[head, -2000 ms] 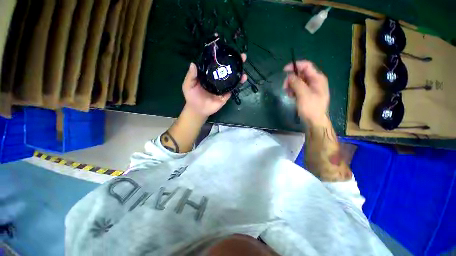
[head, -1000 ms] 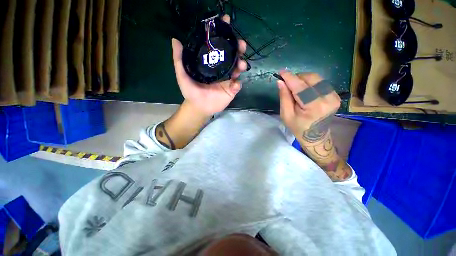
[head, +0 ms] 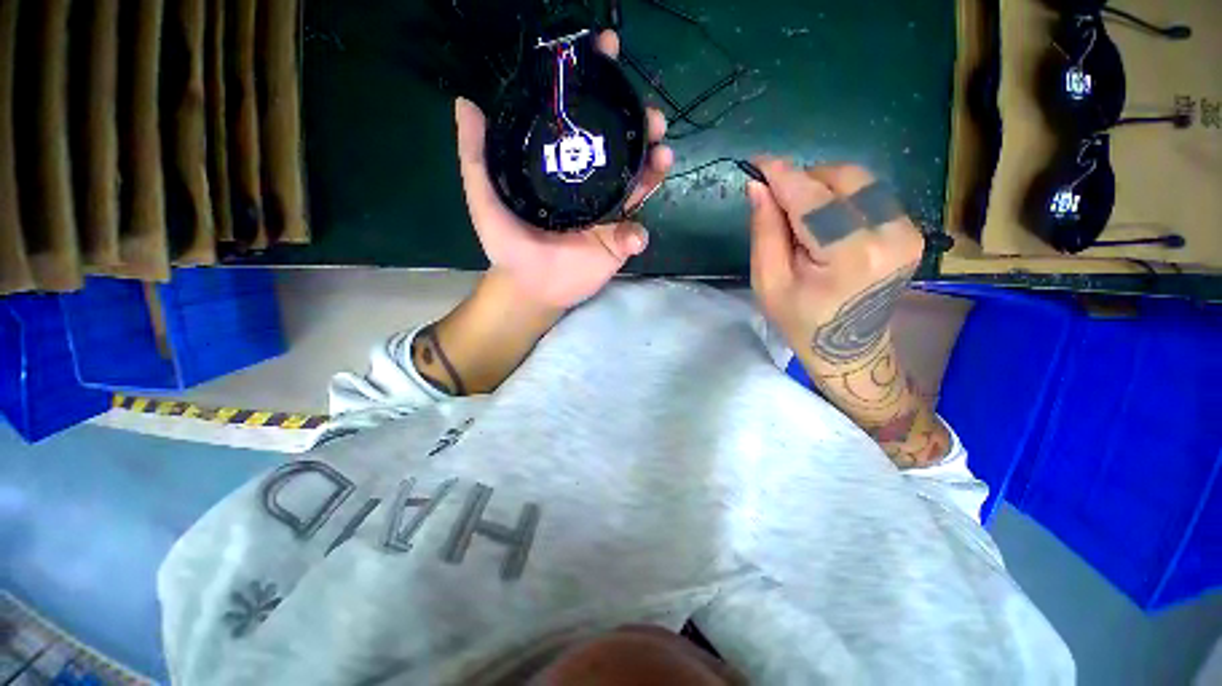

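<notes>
My left hand (head: 556, 255) holds a round black ear cup (head: 529, 174) from below, its open side up. A white centre part (head: 575, 157) and thin red and white wires (head: 559, 87) show inside it. My right hand (head: 838, 248) pinches a black boom microphone (head: 751, 170) between thumb and fingers, right of the cup. A thin dark lead runs from the pinched end to the cup's lower right rim. Whether it enters the cup I cannot tell. The boom's thicker tip (head: 939, 241) sticks out right of my right hand.
Loose black mic booms (head: 697, 94) lie on the dark green bench (head: 844, 94) behind the cup. Cardboard dividers (head: 161, 148) stand at left. Finished ear cups (head: 1092, 181) with stalks lie on a cardboard sheet (head: 1025, 127) at right. Blue bins (head: 1099, 429) are below the bench.
My right hand has brought the boom down and left towards the cup, and a thin lead now spans to the cup's rim. The view has shifted, so the bench sits higher in the picture.
</notes>
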